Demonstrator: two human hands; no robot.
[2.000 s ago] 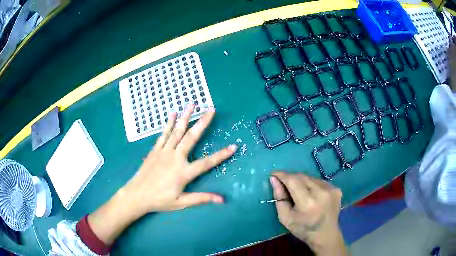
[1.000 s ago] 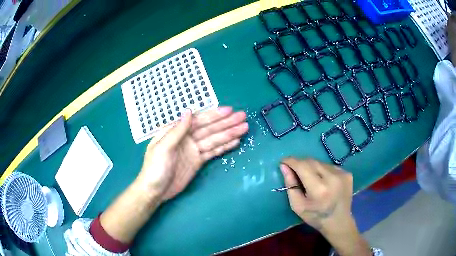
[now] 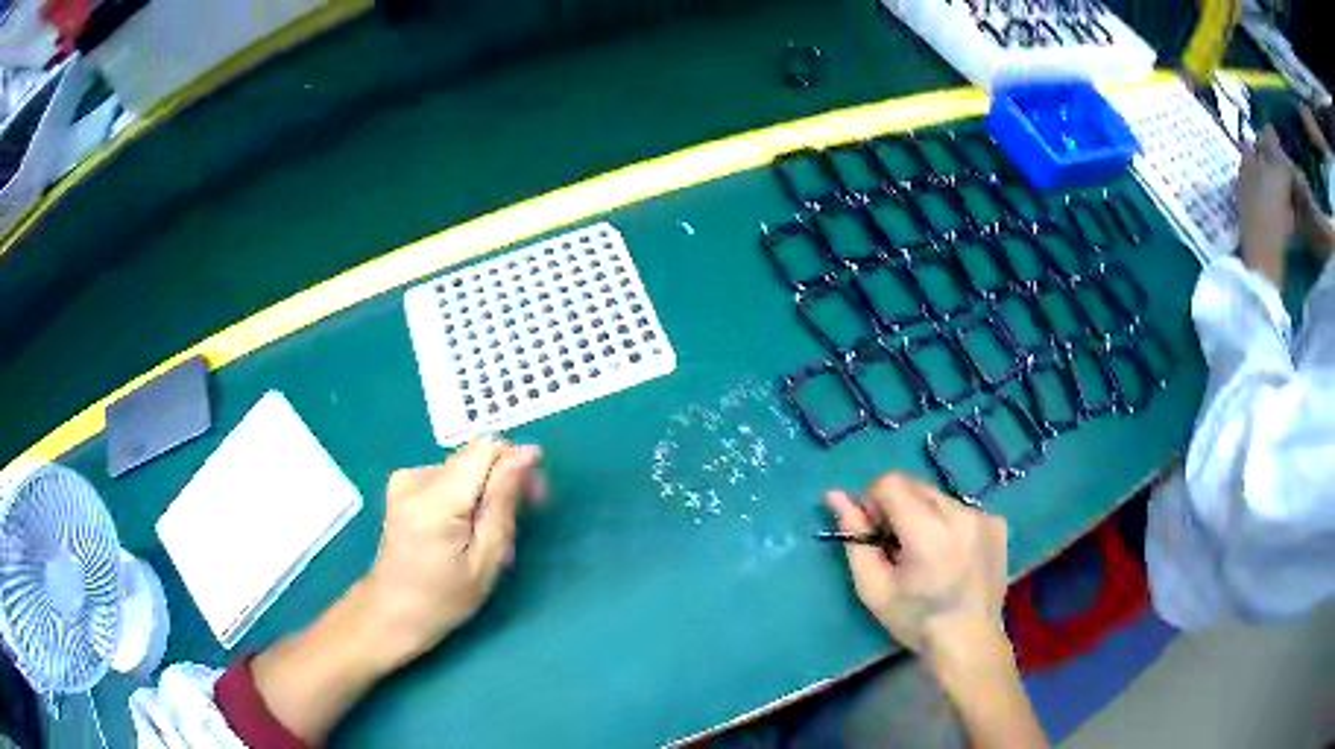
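My left hand (image 3: 447, 544) is over the green mat just below the parts tray, its fingers curled together and the fingertips blurred; no part shows in it. My right hand (image 3: 922, 563) is closed on the dark tweezers (image 3: 849, 537), whose tip points left. Tiny clear-whitish parts (image 3: 718, 457) lie scattered on the mat between my hands. The white parts tray (image 3: 662, 359) with a grid of small dark parts lies above my left hand. Rows of black watch case frames (image 3: 827, 403) lie to the upper right of the loose parts.
A white closed tray (image 3: 256, 512), a flat grey rectangle (image 3: 158, 416) and a white fan (image 3: 66, 578) are at left. A blue bin (image 3: 1061, 132) and another dotted tray (image 3: 1189, 164) are beyond the frames. A person's sleeve (image 3: 1244, 424) is at right. The yellow edge (image 3: 703, 164) borders the belt.
My left hand has turned over from palm up, closed its fingers and moved away left from the loose parts. My right hand still holds the tweezers. The view has shifted, showing more beyond the belt.
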